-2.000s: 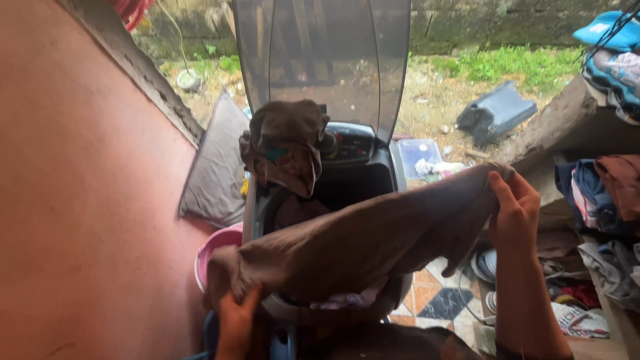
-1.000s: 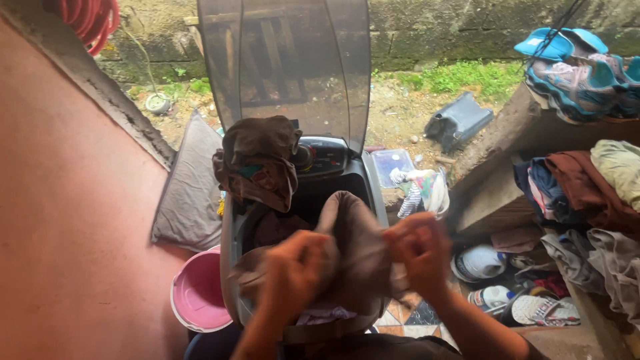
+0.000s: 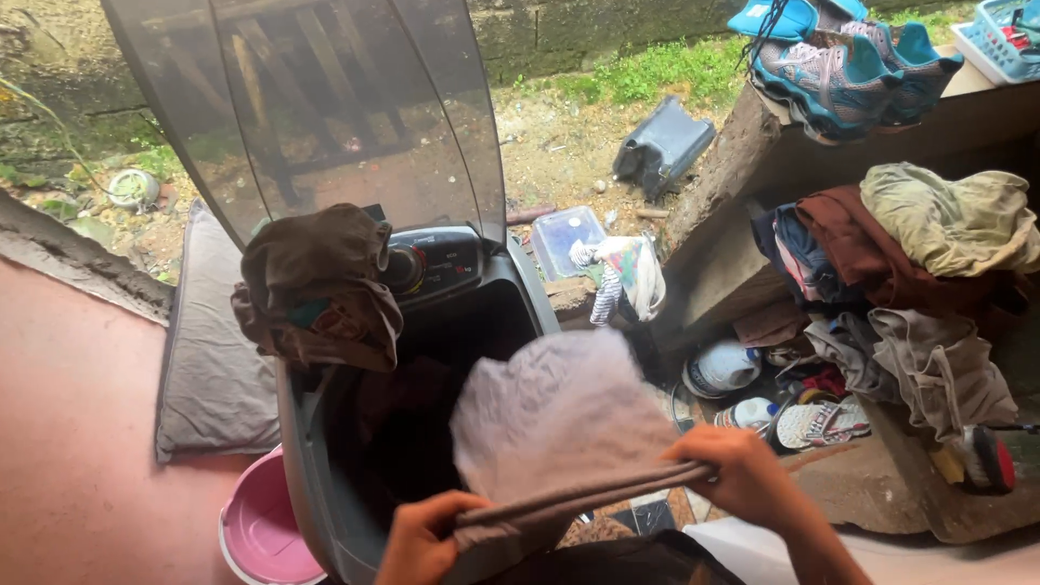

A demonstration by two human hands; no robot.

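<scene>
A folded brown cloth (image 3: 585, 489) is stretched between my two hands. My left hand (image 3: 426, 536) grips its left end and my right hand (image 3: 735, 475) its right end. Just beyond it spreads a pale pinkish cloth (image 3: 552, 410), over the right side of the open top-loading washing machine (image 3: 528, 284); whether the two are one piece I cannot tell. A bunched brown garment (image 3: 321, 284) rests on the machine's back left corner, partly over the control panel (image 3: 439, 260). The drum is dark inside, with dim cloth in it.
The machine's tinted lid (image 3: 349, 106) stands raised. A pink bucket (image 3: 268, 520) and a grey cushion (image 3: 215, 349) are at left. At right, shelves hold sneakers (image 3: 845, 77), piled clothes (image 3: 886, 236) and flip-flops (image 3: 821, 422). A clear plastic container (image 3: 566, 240) lies behind the machine.
The brown cloth was spread wide, then bunched between my hands; now it is a narrow folded band. The pale cloth has come into plain view beyond it. The view has moved closer.
</scene>
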